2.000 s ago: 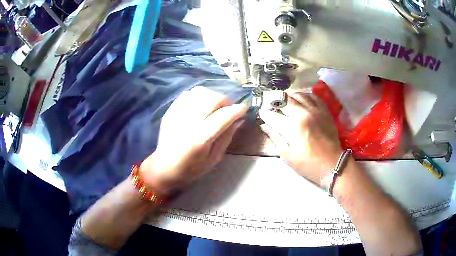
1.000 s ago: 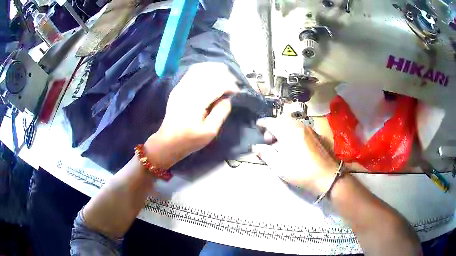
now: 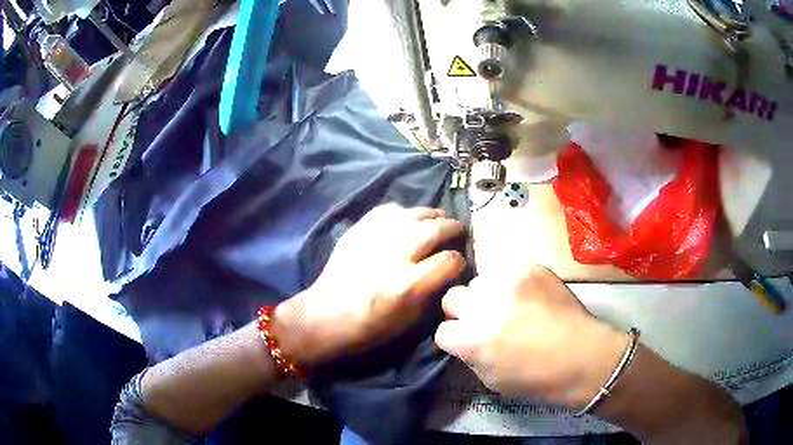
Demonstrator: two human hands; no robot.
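The dark navy garment piece (image 3: pixel 348 165) lies left of and below the needle, its right edge running down from the presser foot (image 3: pixel 459 176) towards the table's front. My left hand (image 3: pixel 391 274) lies on the cloth, its thumb and fingers pinching it near that edge. My right hand (image 3: pixel 522 335) is curled at the same edge, just right of my left hand, thumb and finger closed on the cloth. The two hands nearly touch. The cream-white sewing machine head (image 3: pixel 591 61) stands above; the needle tip is too small to make out.
A red plastic bag (image 3: pixel 643 230) with white material lies under the machine arm. A light-blue bar (image 3: pixel 248 65) hangs over the cloth. A yellow-green tool (image 3: pixel 767 294) lies at the right. A red flat item (image 3: pixel 80 178) lies at left. A printed ruler (image 3: pixel 548 408) runs along the front edge.
Both hands have moved from beside the presser foot down towards the table's front. The cloth now extends over the front edge, and the round dotted disc by the foot is uncovered.
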